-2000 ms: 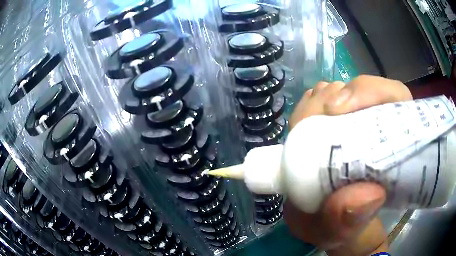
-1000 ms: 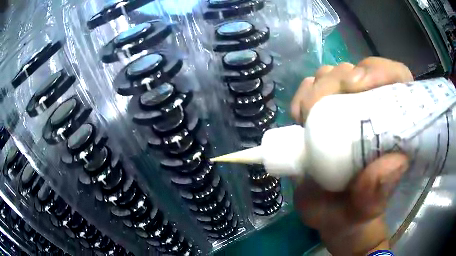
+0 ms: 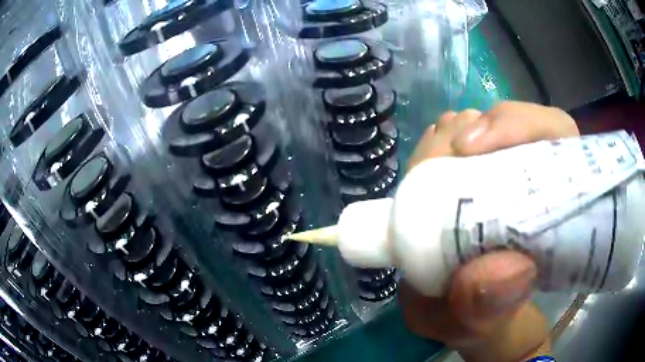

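My right hand point(image 3: 495, 283) is wrapped around a white squeeze bottle point(image 3: 431, 219) with a printed paper label, thumb on the near side and fingers over the top. Its pale-yellow nozzle point(image 3: 315, 236) points left. The tip is at a round black part in the middle row; whether it touches cannot be told. The round black parts point(image 3: 208, 109), with raised grey discs, stand closely stacked in slanting rows in a clear blister tray point(image 3: 424, 78). My left hand is not in view.
A green-teal mat point(image 3: 382, 339) shows below the tray and at its right. A grey surface point(image 3: 559, 49) is at the upper right, with a dark red area point(image 3: 615, 117) below it. A blue-and-white band is partly visible at my right wrist.
The bottle moved right and slightly up, then back left and down; its tip is now slightly left of and above where it was two seconds ago. The tray's position in view has shifted.
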